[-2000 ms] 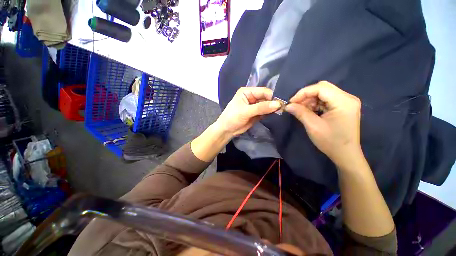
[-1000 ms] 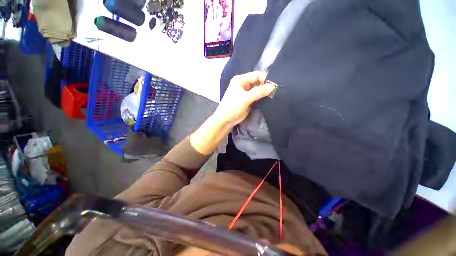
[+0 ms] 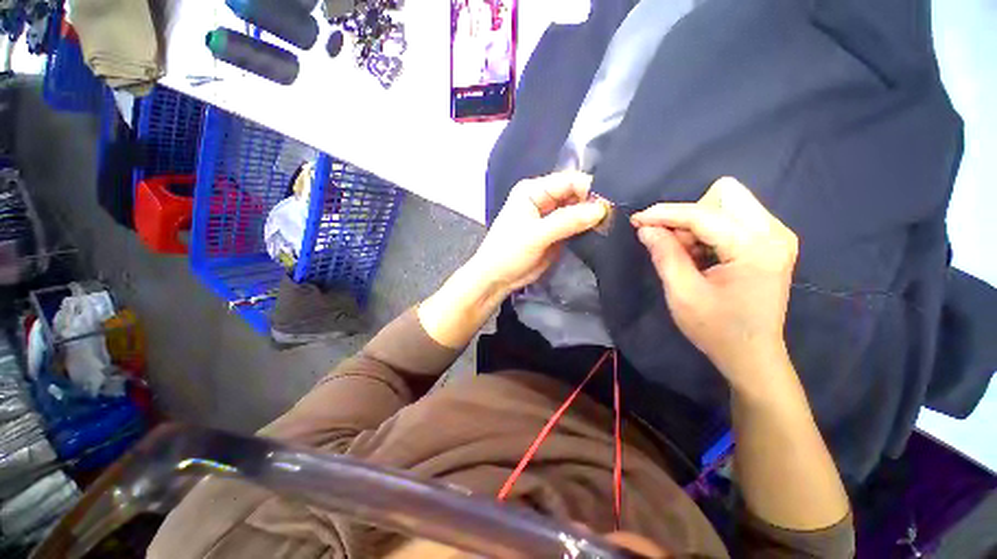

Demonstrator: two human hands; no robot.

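Observation:
The dark jacket point(image 3: 765, 131) lies over the table and my lap, its shiny grey lining point(image 3: 618, 82) showing along the front edge. My left hand point(image 3: 536, 232) pinches that edge with a small metal clasp point(image 3: 602, 214) at the thumb and fingertips. My right hand point(image 3: 727, 273) is just right of it, thumb and forefinger pinched together and not touching the left hand. A thin dark line, needle or thread, shows between the two hands. A fine thread point(image 3: 836, 292) lies across the jacket right of my right hand.
A smartphone point(image 3: 482, 60), loose metal pieces point(image 3: 377, 44), thread cones point(image 3: 251, 57) and khaki cloth point(image 3: 113, 42) lie on the white table point(image 3: 426, 164). Blue baskets point(image 3: 317, 224) and a red stool-like object point(image 3: 164, 215) stand on the floor at left. Purple cloth point(image 3: 940, 497) shows at lower right.
My right hand swung out to the lower right, leaving only a blur, and is now back beside the clasp. My left hand keeps its pinch on the edge, slightly shifted.

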